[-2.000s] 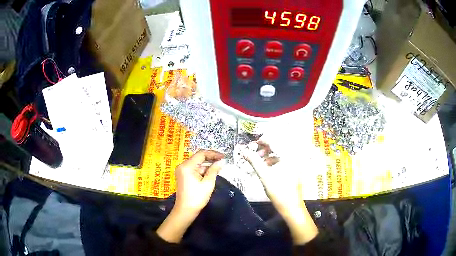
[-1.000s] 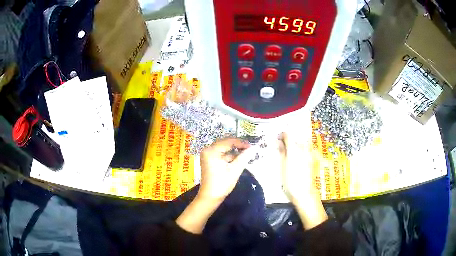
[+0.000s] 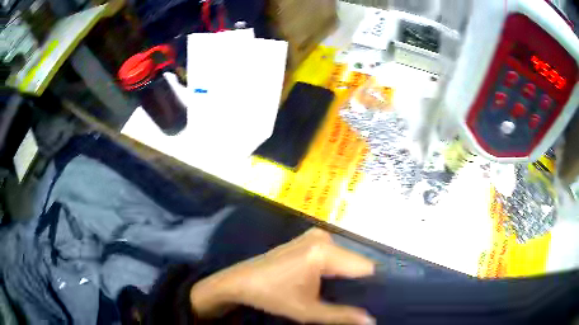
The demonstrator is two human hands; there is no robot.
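My left hand (image 3: 286, 279) is low in the middle, a little blurred, below the table's front edge. Its thumb and fingers close around dark navy cloth, a garment (image 3: 444, 301) that stretches from the hand to the right edge of the picture. My right hand is not in view. The white button machine (image 3: 466, 82) with its red and dark panel stands at the upper right, tilted in view. Its lit counter is blurred.
Silvery pieces lie left (image 3: 393, 152) and right (image 3: 530, 206) of the machine. A phone (image 3: 298, 124), white papers (image 3: 235, 101) and a dark cylinder with red cord (image 3: 159, 95) are on the table. Grey-black garments (image 3: 127, 228) heap at lower left.
The view has swung left, so the machine stands further right. My left hand has left the area under the machine head and grips the cloth below the table edge. My right hand has gone out of view.
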